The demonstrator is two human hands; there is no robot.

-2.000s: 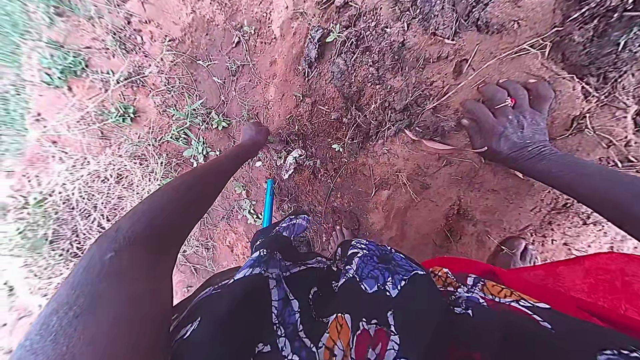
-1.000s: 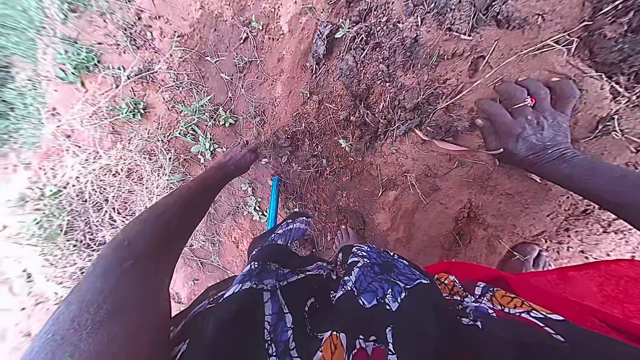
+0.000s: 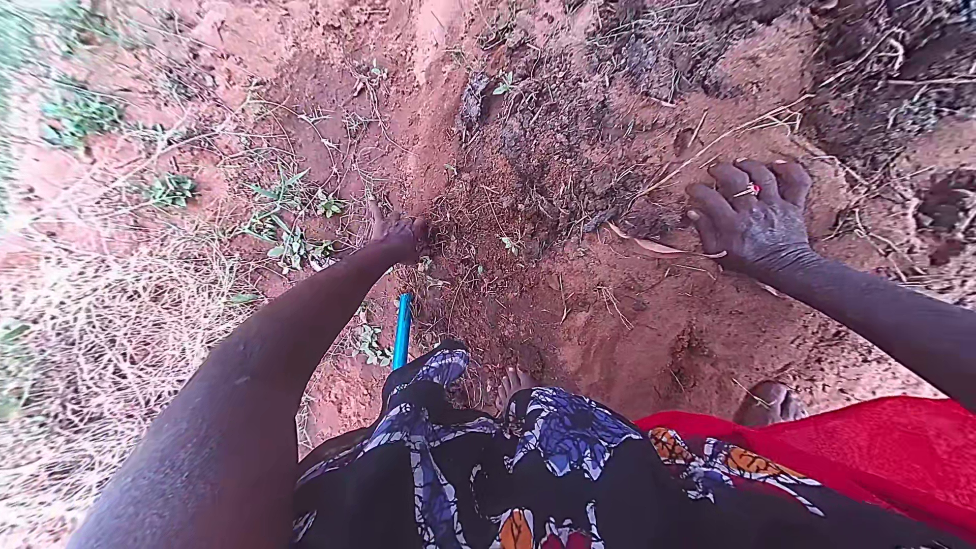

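My left hand (image 3: 398,232) is down at the reddish soil, beside small green weeds (image 3: 291,242) and the edge of a patch of dark, loose earth (image 3: 496,221). Its fingers are partly spread, and I see nothing in them. My right hand (image 3: 755,210) rests on the bare soil at the right, palm down with bent fingers and a red-topped ring on one. A dry curled leaf (image 3: 659,247) lies just left of it. A blue rod or tube (image 3: 402,330) shows below my left hand, its lower end hidden by the patterned cloth of my garment (image 3: 450,450).
My bare feet show at the garment's edge, one near the middle (image 3: 515,383) and one at the right (image 3: 768,404). Dry grass (image 3: 137,328) covers the left side. Dark clods with roots (image 3: 877,84) lie at the upper right. Red cloth (image 3: 854,450) spreads at the lower right.
My left hand, closed in at the wrist's end before, now shows spread fingers on the soil. My right hand has kept its place on the ground.
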